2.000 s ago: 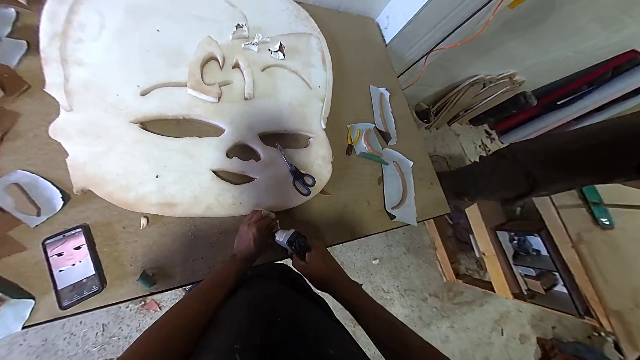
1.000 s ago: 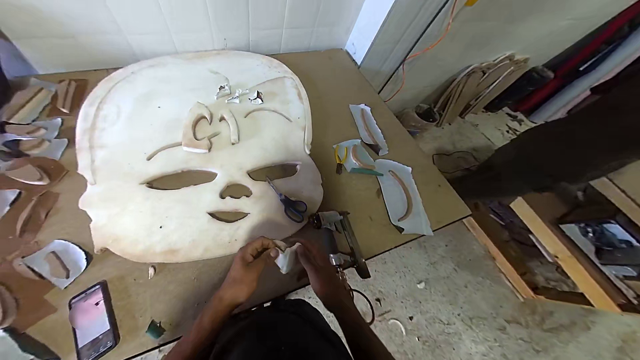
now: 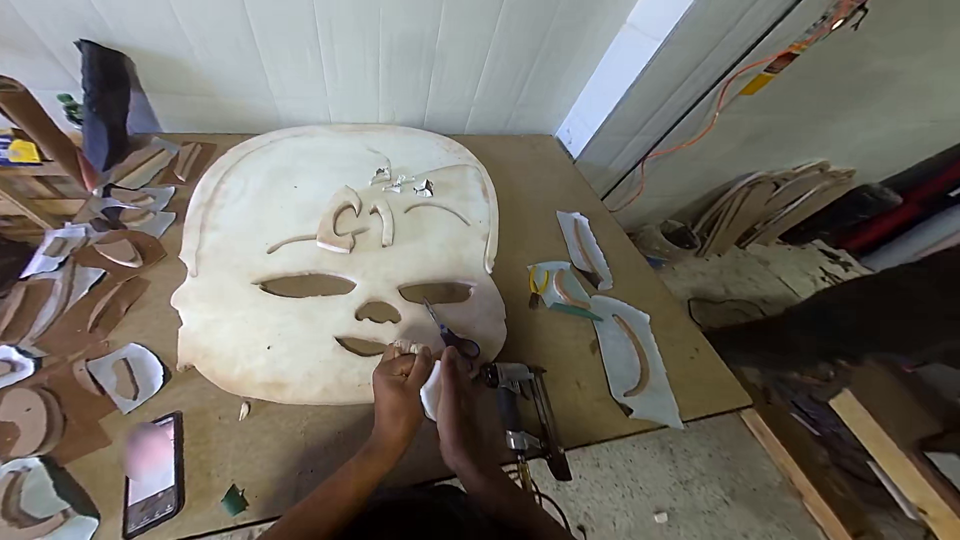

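A large cream face-shaped panel (image 3: 300, 360) with cut-out eyes, nose and mouth lies on the brown worktable (image 3: 532, 172). At its lower edge my left hand (image 3: 401, 386) has its fingers closed on a small pale piece (image 3: 407, 346). My right hand (image 3: 456, 405) holds a small white piece (image 3: 430, 390) between the two hands; its exact kind is unclear. Scissors with dark blue handles (image 3: 459, 343) lie on the panel just above my right hand. A pneumatic stapler (image 3: 517, 405) lies right beside that hand. Curved padded pieces (image 3: 330, 225) rest on the panel's forehead.
White-covered pieces with curved strips (image 3: 637, 360) and yellow-handled pliers (image 3: 537, 283) lie at the right. Brown and white cut pieces (image 3: 124, 375) crowd the left side, near a phone (image 3: 154, 476). An air hose (image 3: 551, 510) hangs at the front edge.
The stapler, seen near my hands two seconds ago, now lies on the table. Both hands have moved up over the panel's lower edge. The view has shifted to take in more of the wall.
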